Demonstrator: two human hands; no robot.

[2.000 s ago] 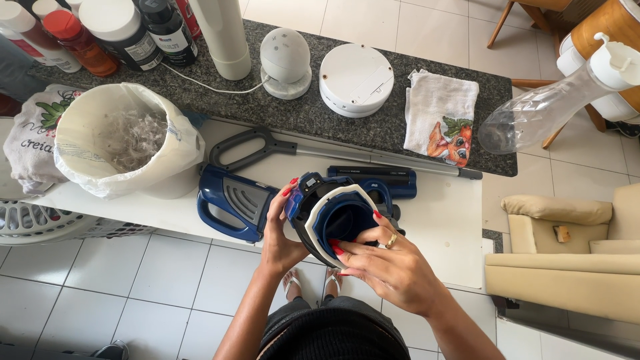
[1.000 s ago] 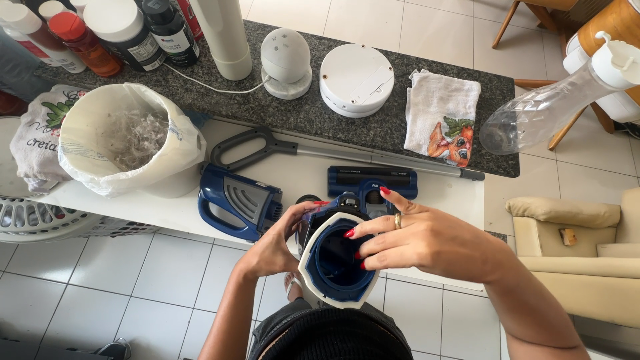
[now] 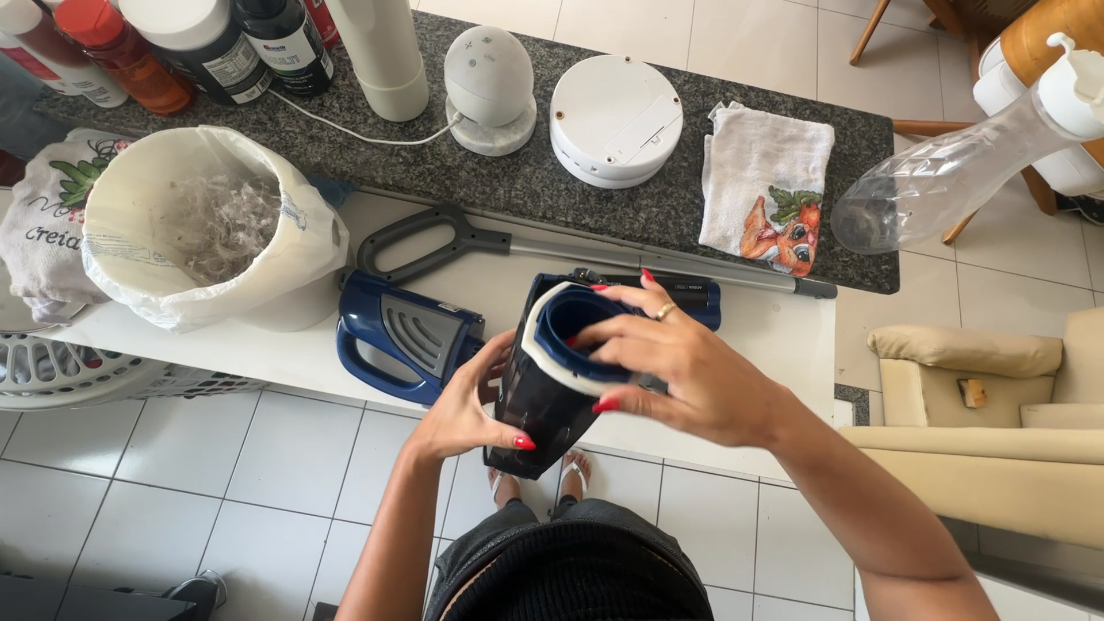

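Observation:
My left hand [image 3: 473, 399] grips the dark translucent dust container of a vacuum cleaner [image 3: 542, 412] from its left side. The container tilts, its open end with a white gasket and blue inner ring facing up toward me. My right hand [image 3: 681, 358] rests at that opening, with some fingertips inside the ring and the thumb by the gasket. Whether those fingers grip the ring, I cannot tell. Left of it, the blue and grey vacuum body [image 3: 405, 336] lies on the white surface. Behind lie the grey handle with its tube [image 3: 569, 251] and the floor head [image 3: 703, 302], partly hidden.
A lined bin [image 3: 297, 250] with grey dust and fluff stands at left. Along the granite ledge [image 3: 379, 164] are bottles, a smart speaker [image 3: 490, 78], a round white device [image 3: 617, 121] and a folded cloth [image 3: 763, 185]. A clear plastic bottle [image 3: 940, 181] is at right.
The container has tipped so that its dark side now shows below the opening. My right hand has shifted about the opening, its fingers still reaching inside.

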